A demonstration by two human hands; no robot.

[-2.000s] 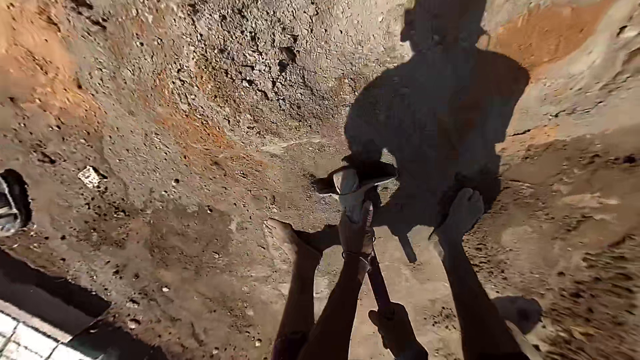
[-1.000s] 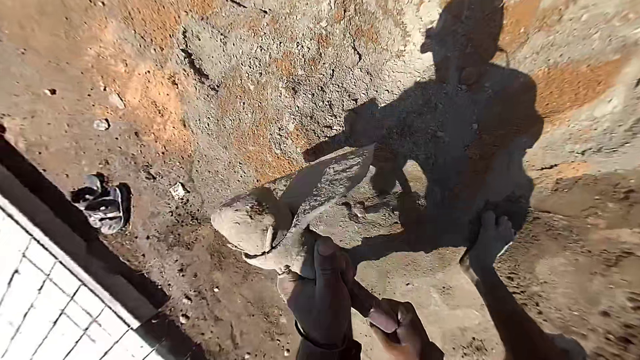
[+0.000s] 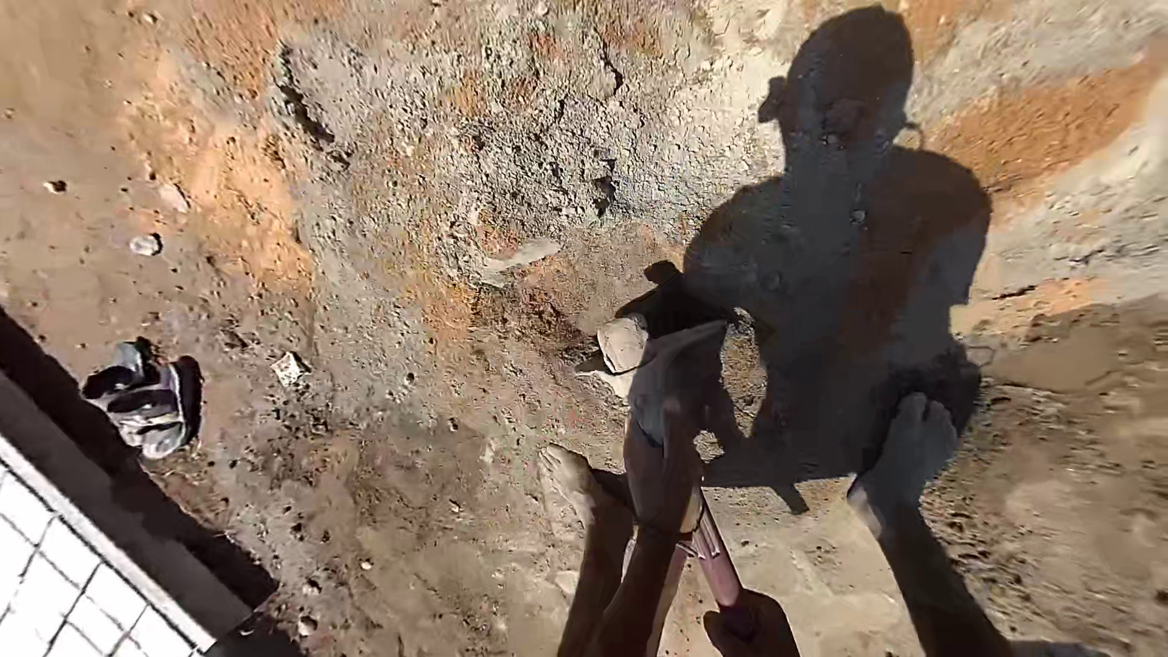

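Observation:
A hoe with a broad, mud-caked metal blade (image 3: 680,351) is held low over the soil, its blade partly in shadow. Its wooden handle (image 3: 719,568) runs down toward the bottom edge of the view. My left hand (image 3: 664,465) grips the handle close beside the head. Lower down, my right hand (image 3: 753,625) is closed round the handle. A pale, rounded lump (image 3: 623,345) sits at the left of the hoe head. Whether the blade touches the ground cannot be told.
My bare feet (image 3: 570,474) stand apart on uneven grey and orange soil (image 3: 511,164). A pair of shoes (image 3: 146,401) lies at the left, near a raised white tiled edge (image 3: 73,566). Small stones (image 3: 289,369) are scattered about. My shadow covers the ground at upper right.
One second ago the hoe head was raised nearer the camera, with both hands close together on the handle. Now it is down near the ground, and my hands are farther apart.

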